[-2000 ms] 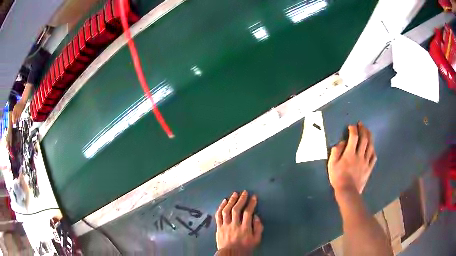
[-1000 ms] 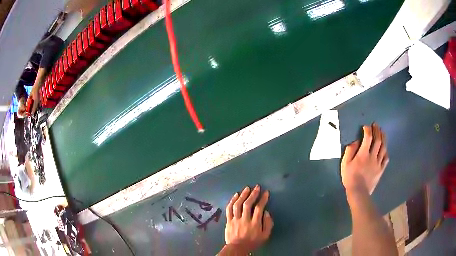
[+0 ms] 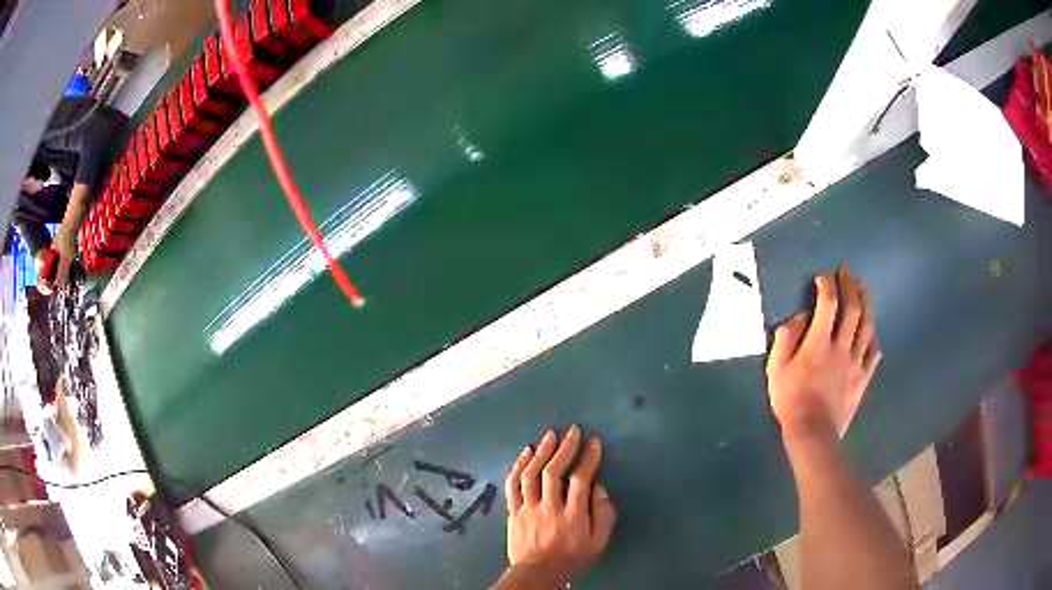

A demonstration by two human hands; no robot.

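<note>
My left hand (image 3: 558, 507) lies palm down on the dull green bench top (image 3: 658, 484), fingers a little apart, holding nothing. My right hand (image 3: 824, 357) also lies palm down on the bench, further right, fingers slightly apart and empty. A white paper slip (image 3: 731, 311) with a black mark lies just left of my right hand. Black handwritten-looking marks (image 3: 438, 496) show on the bench left of my left hand. A thin red cord (image 3: 283, 173) reaches over the glossy green belt (image 3: 519, 207).
A pale rail (image 3: 508, 346) and post (image 3: 865, 87) divide bench from belt. White paper (image 3: 969, 144) lies at the right, near red items (image 3: 1030, 115). A row of red-and-black devices (image 3: 173, 138) lines the far side. A person (image 3: 75, 173) works there. A black cable (image 3: 254, 536) curves at left.
The red cord swings right, then back left over the belt. The camera view shifts slightly. Both hands stay on the bench; the right hand's fingers shift slightly. The far person's head and arms have moved.
</note>
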